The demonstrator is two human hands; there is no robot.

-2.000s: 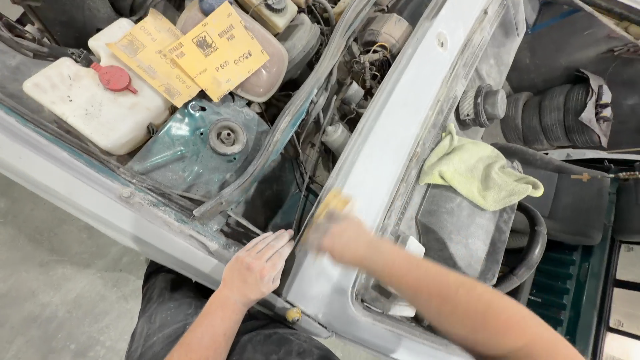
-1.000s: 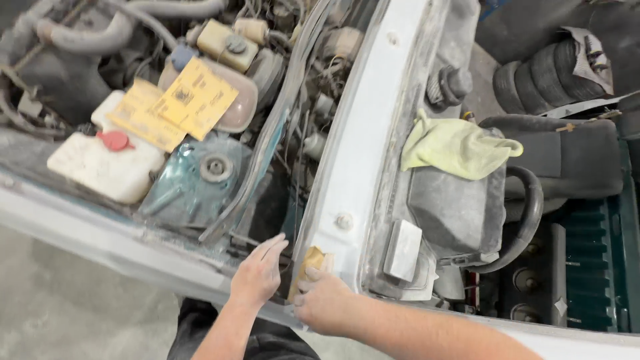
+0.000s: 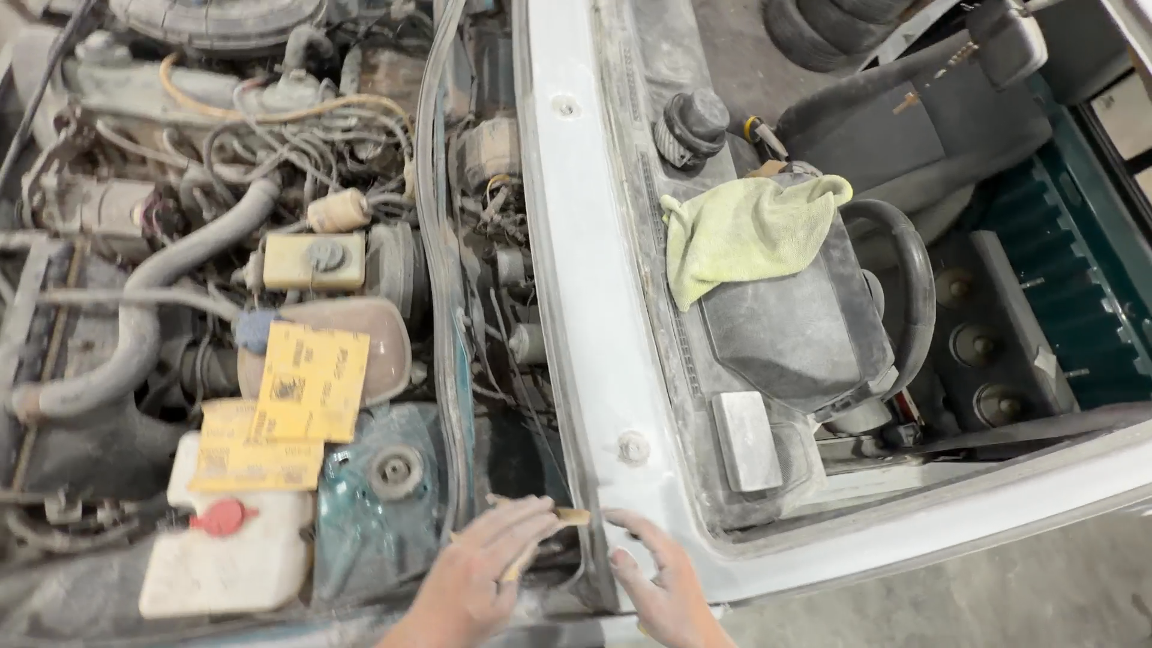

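Observation:
Low in the middle of the view, my left hand (image 3: 481, 562) holds a folded yellow sheet of sandpaper (image 3: 569, 516) that shows past its fingers and under the palm. To its right, my right hand (image 3: 664, 580) has its thumb and fingers apart with nothing between them, beside the grey-white cowl panel (image 3: 598, 270) of a car body. Further sheets of yellow sandpaper (image 3: 310, 382) lie across a reservoir in the engine bay. A light green cloth (image 3: 751, 229) is draped over the dashboard by the steering wheel (image 3: 911, 297).
A pale rectangular block (image 3: 747, 441) lies on the dusty dashboard. A white fluid tank with a red cap (image 3: 225, 517), a strut mount (image 3: 394, 472) and a rubber seal (image 3: 441, 225) stand left of the panel. Beyond the wheel are a seat (image 3: 909, 126) and stacked tyres (image 3: 828, 31).
The sandpaper has passed from my right hand, on the panel a second ago, to my left. My right hand has opened. The view has shifted.

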